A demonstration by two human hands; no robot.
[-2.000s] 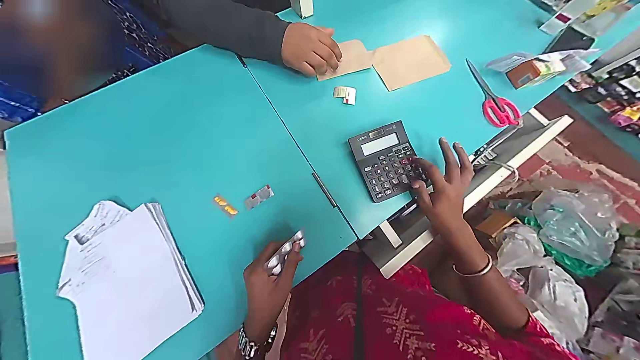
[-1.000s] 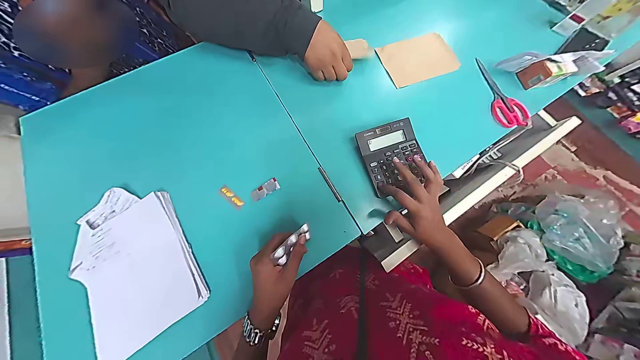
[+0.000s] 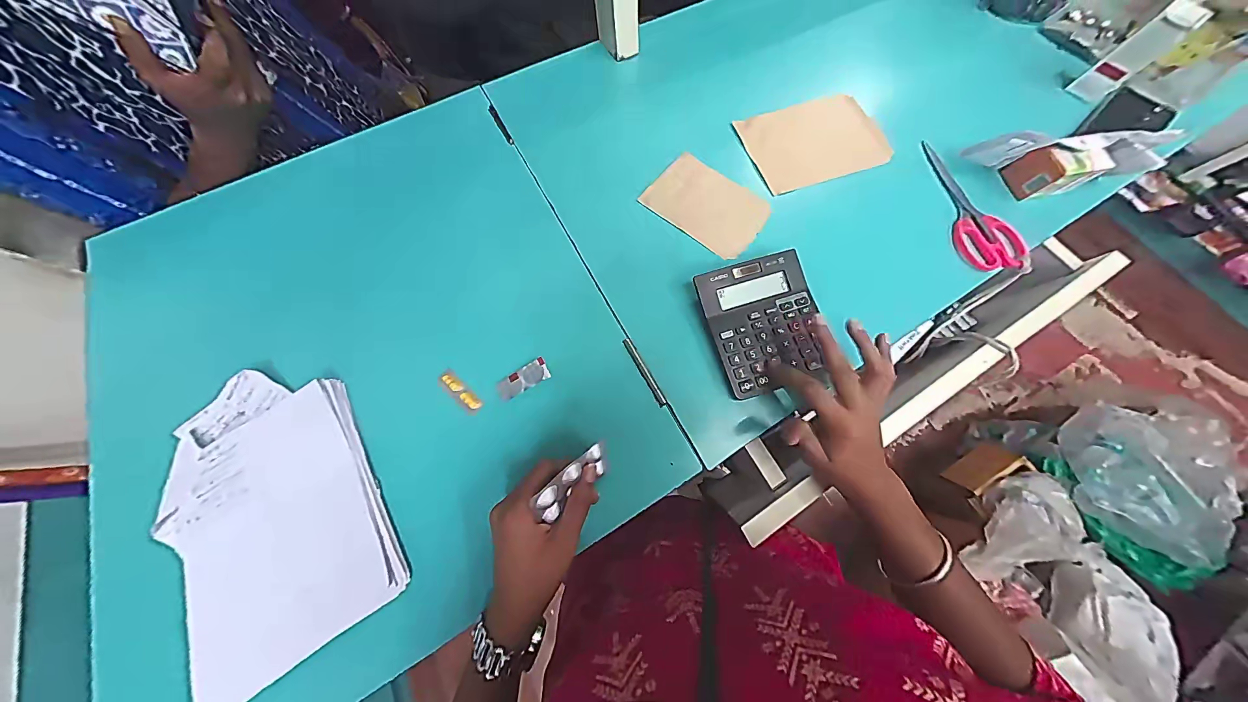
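My left hand (image 3: 536,536) holds a blister strip of white tablets (image 3: 568,482) over the near edge of the turquoise counter. My right hand (image 3: 843,414) is spread over the lower right keys of a black Casio calculator (image 3: 759,322), fingers apart and holding nothing. Left of the calculator lie a small strip of orange-yellow tablets (image 3: 460,391) and a cut piece of silvery blister strip (image 3: 525,378). A stack of white paper sheets (image 3: 283,536) with handwriting on the upper ones rests at the left.
Two brown paper envelopes (image 3: 814,144) (image 3: 707,205) lie behind the calculator. Pink-handled scissors (image 3: 985,239) and a small box (image 3: 1058,171) lie to the right. An open drawer (image 3: 936,390) juts out below the counter edge, near plastic bags (image 3: 1141,487). Another person's hand (image 3: 219,88) is beyond the counter.
The other person's dark-sleeved arm, earlier reaching over the counter to the brown envelopes, has gone from there. My right hand has stayed at the calculator; my left hand still holds the blister strip.
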